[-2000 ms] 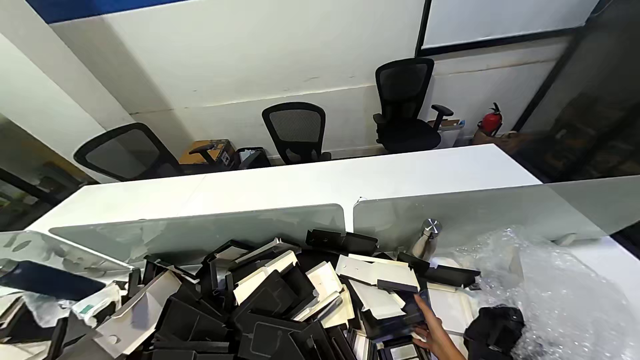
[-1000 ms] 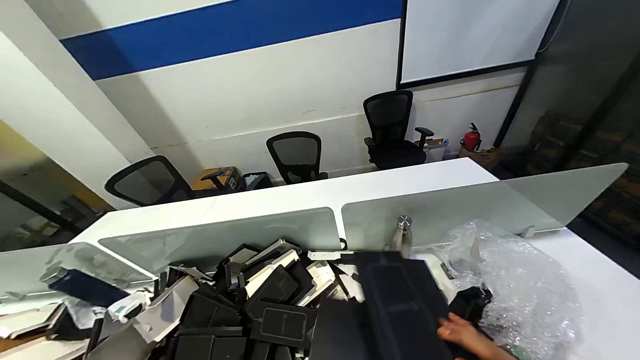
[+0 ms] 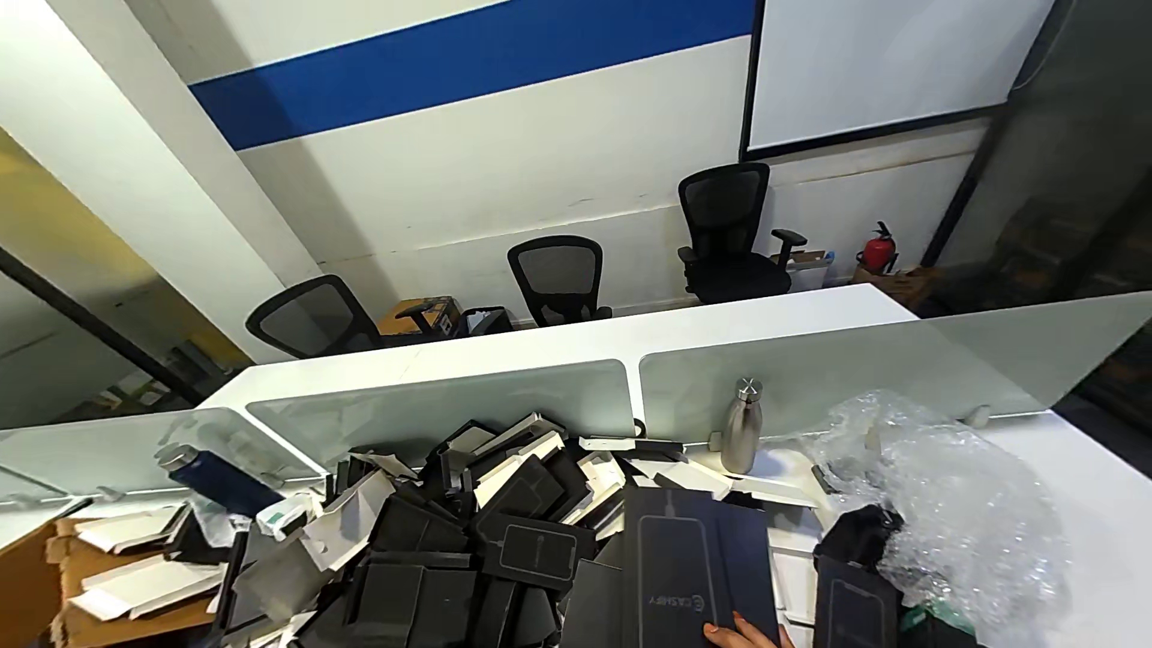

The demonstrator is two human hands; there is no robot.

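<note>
At the bottom right of centre, my right hand (image 3: pixel 749 634) has its fingers on a dark printed cardboard box (image 3: pixel 670 567), beside a dark blue box panel (image 3: pixel 745 562). Whether the fingers grip it or only rest on it is unclear. To the left lies a heap of black boxes and trays (image 3: pixel 537 551), mixed with white box parts (image 3: pixel 351 517). My left hand is out of the frame.
Behind the heap stand frosted glass dividers (image 3: pixel 450 405) and a steel bottle (image 3: pixel 742 427). Bubble wrap (image 3: pixel 972 513) lies at right. A dark blue bottle (image 3: pixel 220 481) and a cardboard carton (image 3: pixel 81 576) are at left. Office chairs (image 3: pixel 724 225) stand beyond the desk.
The dark box, raised and blurred one second ago, now sits lower among the boxes near my right hand. The view has tilted upward since the earliest frame.
</note>
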